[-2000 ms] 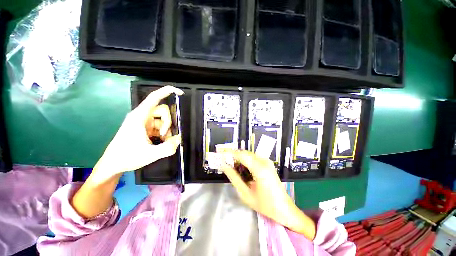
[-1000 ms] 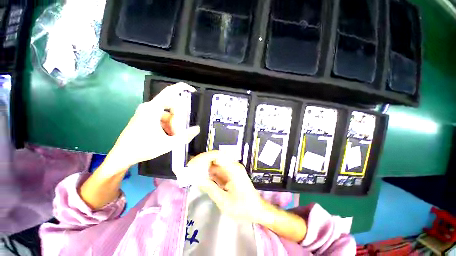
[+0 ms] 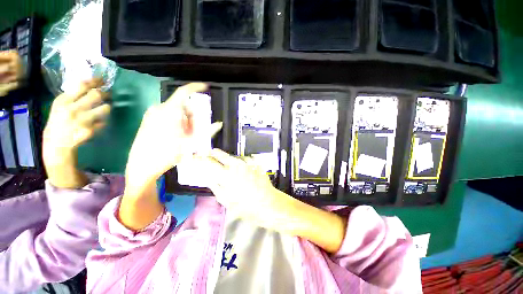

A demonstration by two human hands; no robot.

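My left hand [image 3: 163, 135] holds a phone [image 3: 198, 115] over the leftmost slot of the working black tray [image 3: 229, 120]. The phone's near face shows bright white, washed out. My right hand [image 3: 241, 181] is at the phone's lower end, fingers together against it; whether it pinches anything is hidden. The other slots each hold an open-back phone [image 3: 314, 146], with a silver board at the far end and a tilted white slip [image 3: 313, 159] on the dark battery area.
Stacked black trays [image 3: 278, 54] with dark items stand behind. A clear plastic bag [image 3: 77, 43] lies at left. Another person's hand [image 3: 74, 123] reaches in at left; another hand [image 3: 8, 72] is at the left edge. Red trays [image 3: 470, 273] are at lower right.
The held phone has turned from edge-on to showing a white face. My right hand has moved left from the second slot to this phone. Another person's hand has appeared at left.
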